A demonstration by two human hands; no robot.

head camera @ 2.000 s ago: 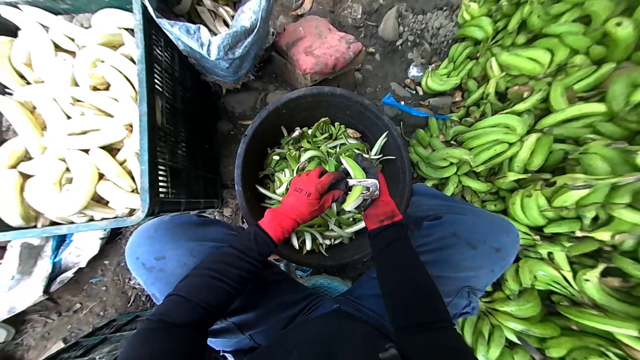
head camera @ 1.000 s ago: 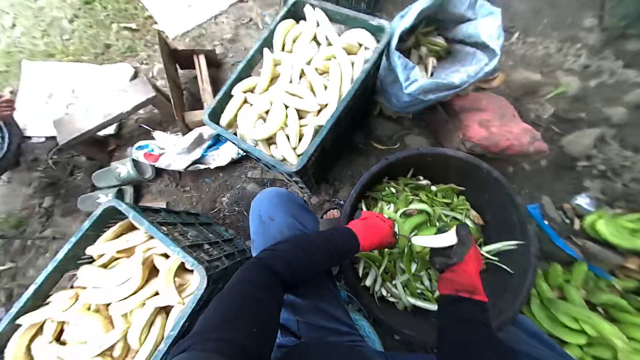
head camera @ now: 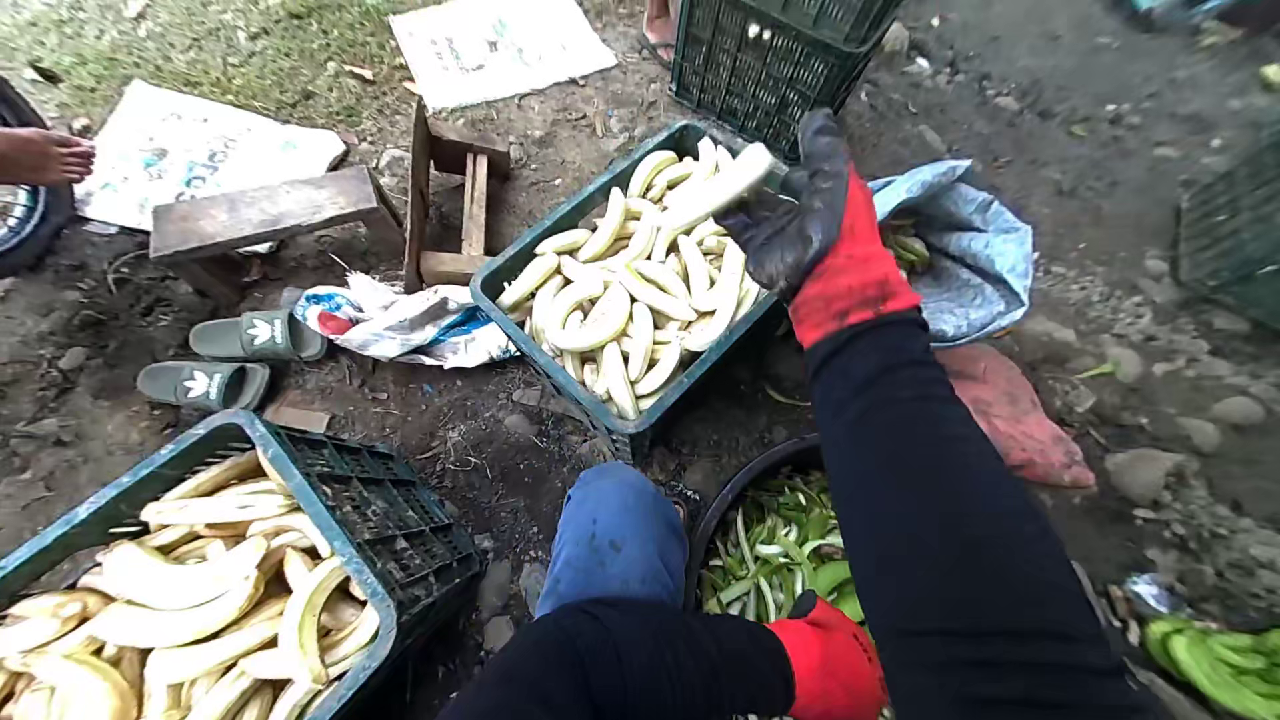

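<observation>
My right hand (head camera: 805,225), in a red glove with a dark palm, is raised over the far green plastic crate (head camera: 560,372). A peeled green banana (head camera: 715,190) lies between its thumb and fingers, above the peeled bananas (head camera: 610,315) that fill the crate. My left hand (head camera: 830,660), gloved in red, is low at the black basin (head camera: 712,530). Green banana peels (head camera: 765,560) lie inside the basin. The fingers of my left hand are mostly hidden, so what they hold cannot be told.
Another crate (head camera: 350,560) of peeled bananas stands at lower left. A blue sack (head camera: 975,270) and a red sack (head camera: 1015,415) lie right of my raised hand. Slides (head camera: 258,335), a wooden bench (head camera: 262,212) and dark crates (head camera: 765,85) stand beyond. Another person's foot (head camera: 45,155) shows far left.
My right hand has moved from the basin out over the far crate with a peeled banana. My left hand stays at the basin. The view has swung left.
</observation>
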